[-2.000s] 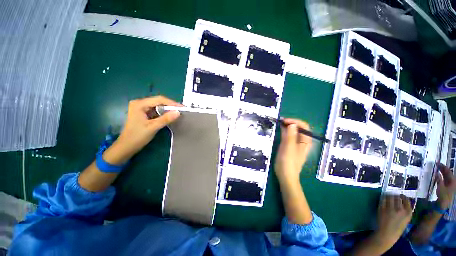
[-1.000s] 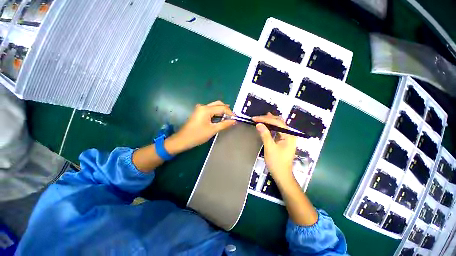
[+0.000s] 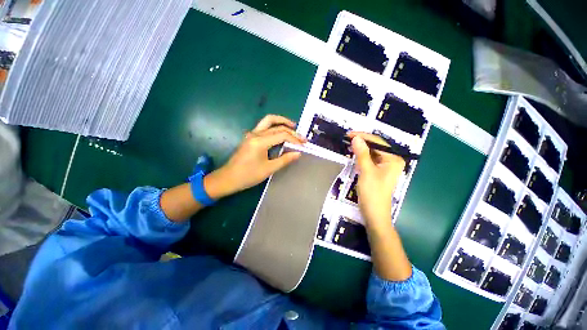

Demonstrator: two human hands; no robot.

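My left hand (image 3: 267, 155) holds the top edge of a grey-brown adhesive sheet (image 3: 286, 216), which hangs down over the lower left of the white board tray (image 3: 380, 78). My right hand (image 3: 376, 171) holds dark tweezers (image 3: 394, 150) like a pen. Their tip end is over a black circuit board (image 3: 328, 134) in the third pocket down of the left column. Whether a small piece is at the tips cannot be told. The sheet and my right hand hide parts of the lower boards.
A tall ridged stack of white trays (image 3: 96, 64) stands at the left. Neighbouring trays (image 3: 495, 213) with black boards lie at the right. Crumpled plastic film (image 3: 515, 67) lies at the upper right. A white strip (image 3: 277, 29) crosses the green mat.
The tweezers have moved from the sheet's top edge to the board just beyond it. My right hand has shifted slightly right. The view has shifted a little.
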